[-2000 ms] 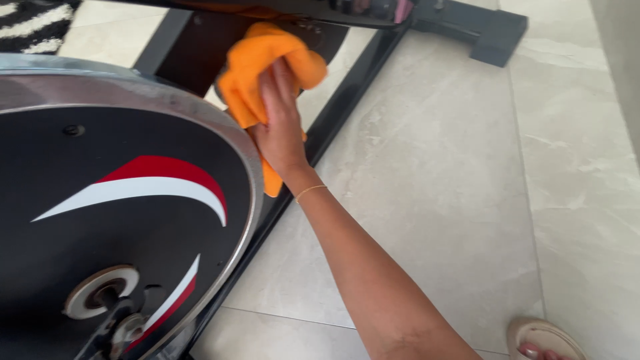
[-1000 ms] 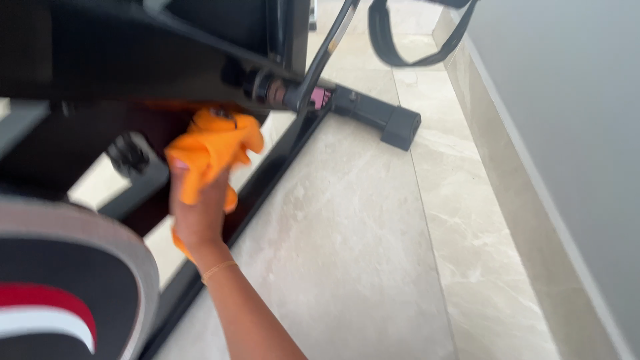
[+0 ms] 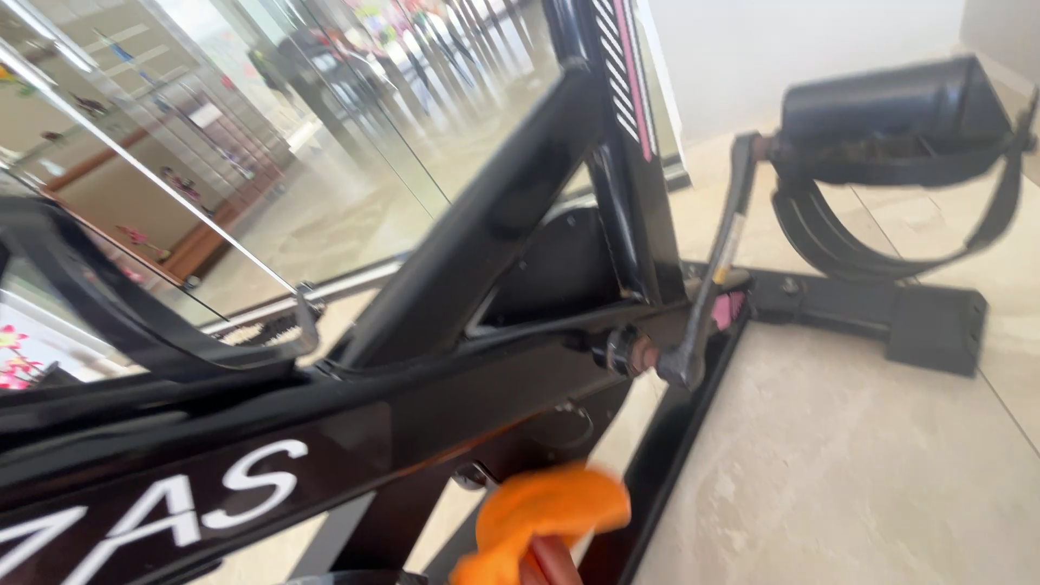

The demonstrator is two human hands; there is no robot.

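An orange cloth (image 3: 561, 508) is bunched in my right hand (image 3: 551, 562), of which only a small part shows at the bottom edge. The cloth is blurred and lies just below the black lower frame beam of an exercise bike (image 3: 455, 406), near its floor rail; whether it touches the metal I cannot tell. Above and to the right of the cloth is the crank arm (image 3: 715, 276), which carries a black pedal (image 3: 894, 122) with a strap hanging under it. My left hand is out of view.
The bike's foot bar (image 3: 861, 313) with a square end cap rests on the pale tiled floor (image 3: 812, 455) at right. A glass panel (image 3: 349, 162) stands behind the bike, with furniture seen through it. A pale wall (image 3: 747, 57) is at the back.
The view has swung up and along the bike, from the flywheel to the frame and pedal. My right hand still holds the orange cloth and now shows at the bottom edge.
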